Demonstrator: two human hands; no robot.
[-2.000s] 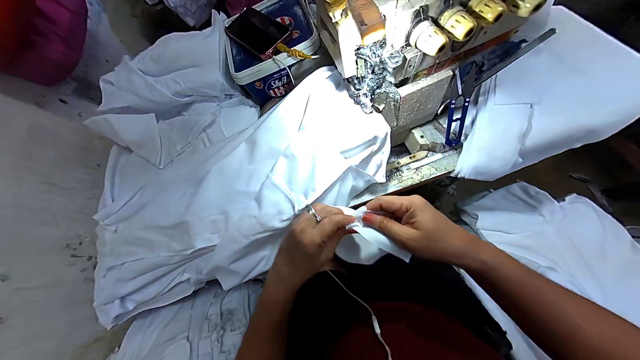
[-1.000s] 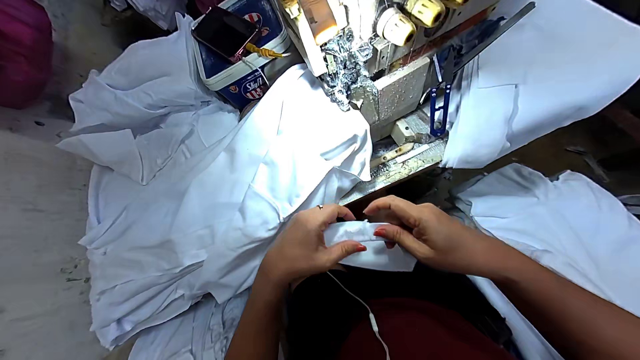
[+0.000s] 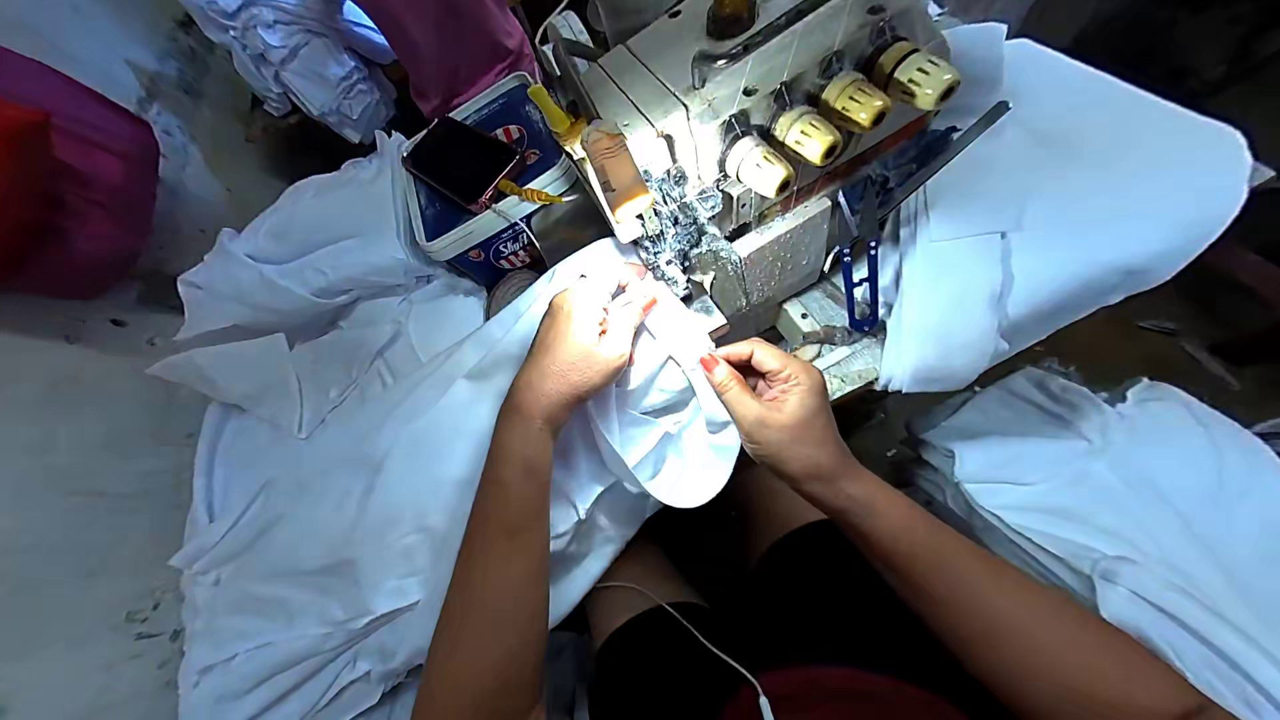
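Note:
White fabric (image 3: 660, 440) hangs from both hands just in front of an overlock sewing machine (image 3: 690, 100). My left hand (image 3: 585, 345) grips the cloth close to the presser foot area (image 3: 700, 290), with thumb and fingertips pinched on it. Lower and to the right, my right hand (image 3: 775, 400) pinches the fabric's edge between thumb and forefinger. Lint and clear wrapping cover much of the needle area, so the needle itself is hidden. A large spread of white cloth (image 3: 330, 540) continues from the held part to the left.
A phone (image 3: 462, 162) lies on a blue tub with a white rim (image 3: 430, 245). Blue thread snips (image 3: 860, 285) and dark scissors (image 3: 940, 160) are right of the machine, beside stacked white pieces (image 3: 1080, 190). More white cloth (image 3: 1120, 500) is heaped at lower right. A white cable (image 3: 680, 620) crosses the lap.
Both hands have moved up from above the lap to the machine's front, bringing the pinched fabric along. The left hand is now close to the presser foot area. The view has shifted.

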